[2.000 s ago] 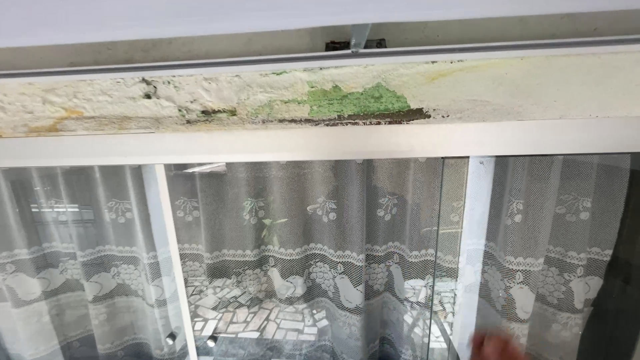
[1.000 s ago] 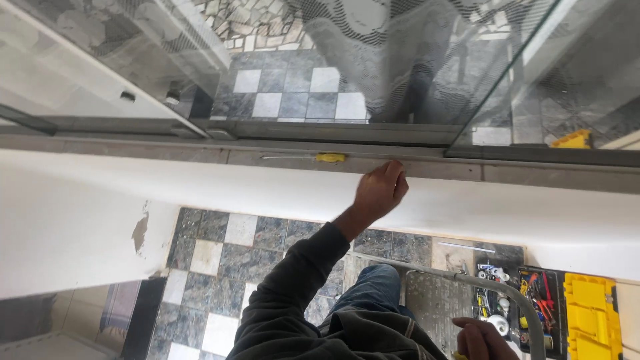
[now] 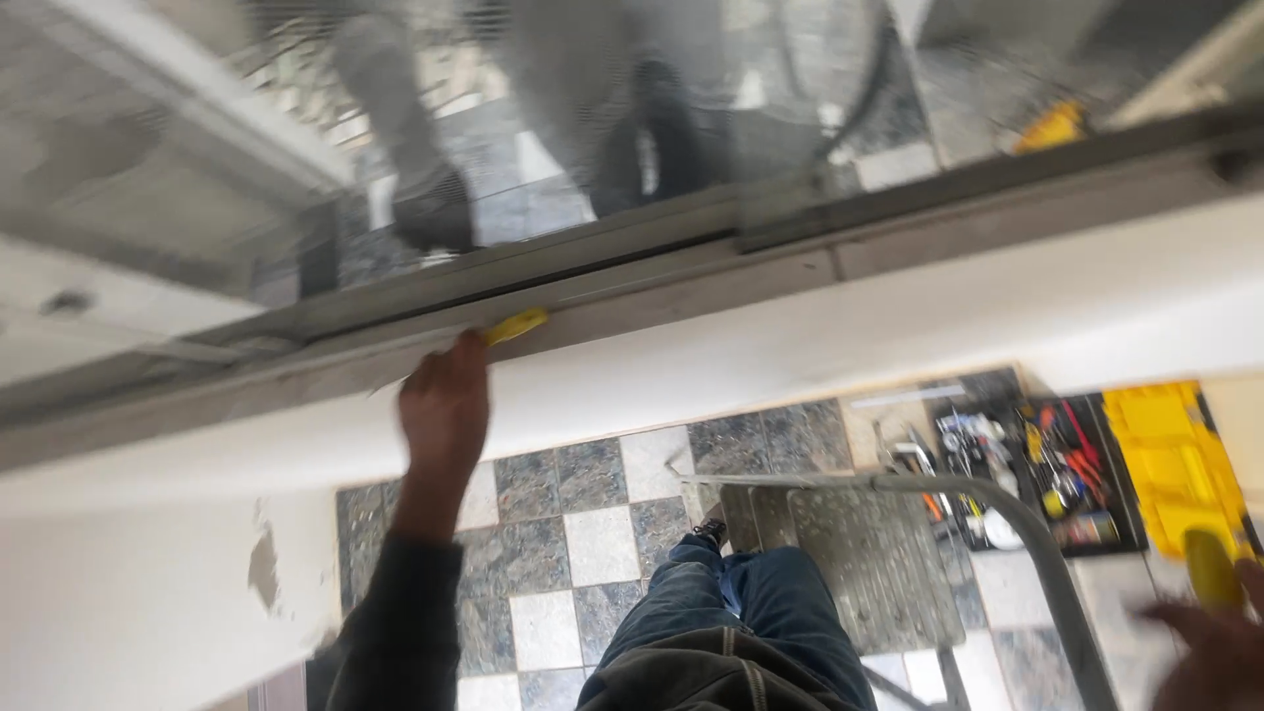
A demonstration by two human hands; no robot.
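Note:
My left hand (image 3: 446,405) is at the window sill, closed around the shaft end of a screwdriver, whose yellow handle (image 3: 515,326) sticks out to the right of the fingers. A thin line at the hand's other side looks like its shaft. At the lower right edge, my right hand (image 3: 1210,647) is blurred and partly cut off, with a yellow tool handle (image 3: 1213,571) upright between its fingers; the rest of that tool is hidden.
The sill (image 3: 691,296) runs below sliding glass panes. Beneath me are a metal stepladder (image 3: 869,563) with a curved rail, and checkered floor tiles. An open toolbox of hand tools (image 3: 1071,484), with its yellow lid (image 3: 1175,464), lies at the right. Wall paint is peeling at left.
My left hand has moved from the right of the sill's screwdriver to its shaft side and taken hold of it. The view has tilted down from the window top.

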